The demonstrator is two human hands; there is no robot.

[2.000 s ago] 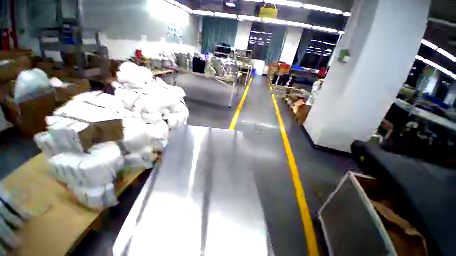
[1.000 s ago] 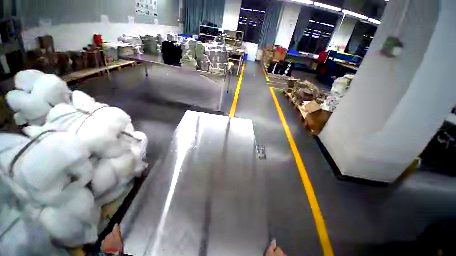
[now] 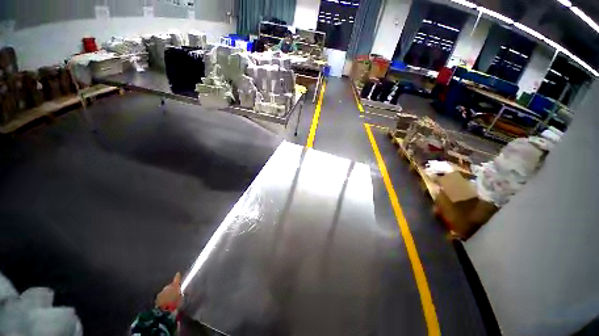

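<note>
The metal-topped trolley lies straight ahead, its shiny flat top bearing no goods and reflecting light. My left hand is at the trolley's near left edge, with the thumb along the rim; its fingers are mostly hidden, and it appears to grip the edge. A dark patterned sleeve cuff shows below it. My right hand is out of the picture.
A table ahead left holds pale stacks and a black stack. White bundles lie bottom left. Right of the yellow line are a pallet, a cardboard box and a pillar. A person is far ahead.
The trolley and view have moved forward along the aisle. The white bundles on the left have mostly passed out of view, and the table is closer. My right hand has left the picture.
</note>
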